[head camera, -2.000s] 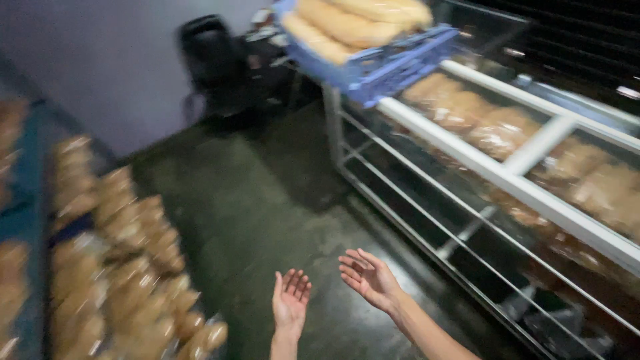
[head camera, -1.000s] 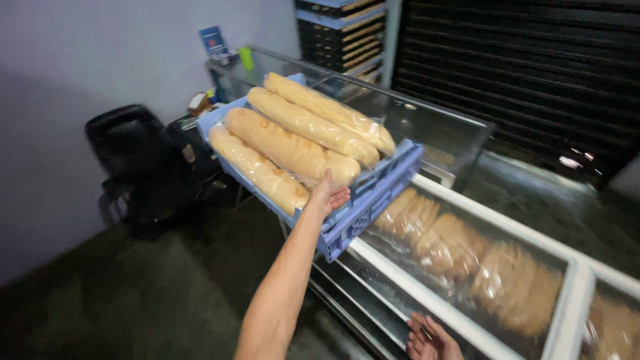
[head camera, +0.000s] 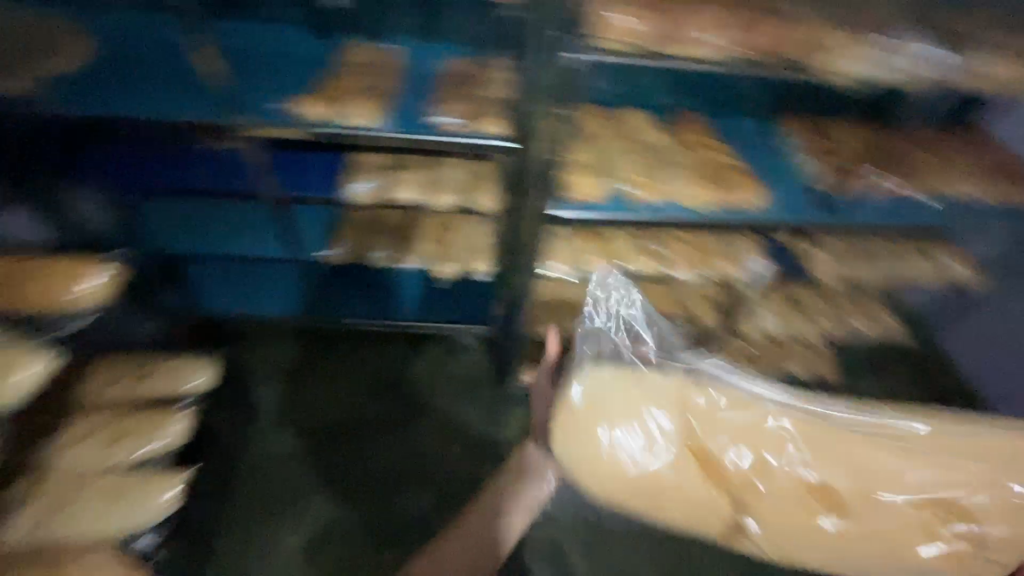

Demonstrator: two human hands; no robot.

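A long bread loaf in a clear plastic bag fills the lower right of the head view, its gathered bag end sticking up at the left. My left hand grips the loaf's left end, thumb or finger upright beside the bag and the other fingers hidden behind the loaf. Only a sliver of my right hand shows at the bottom right corner, at the loaf's other side; its fingers cannot be made out.
Blue shelves with bagged breads stand ahead, split by a dark upright post. More bagged loaves lie at the lower left. Dark floor shows between them. The view is blurred.
The view has swung from the crate of loaves and glass case to the shelves. A bagged loaf is now held up; one second ago my left hand was touching loaves in the blue crate.
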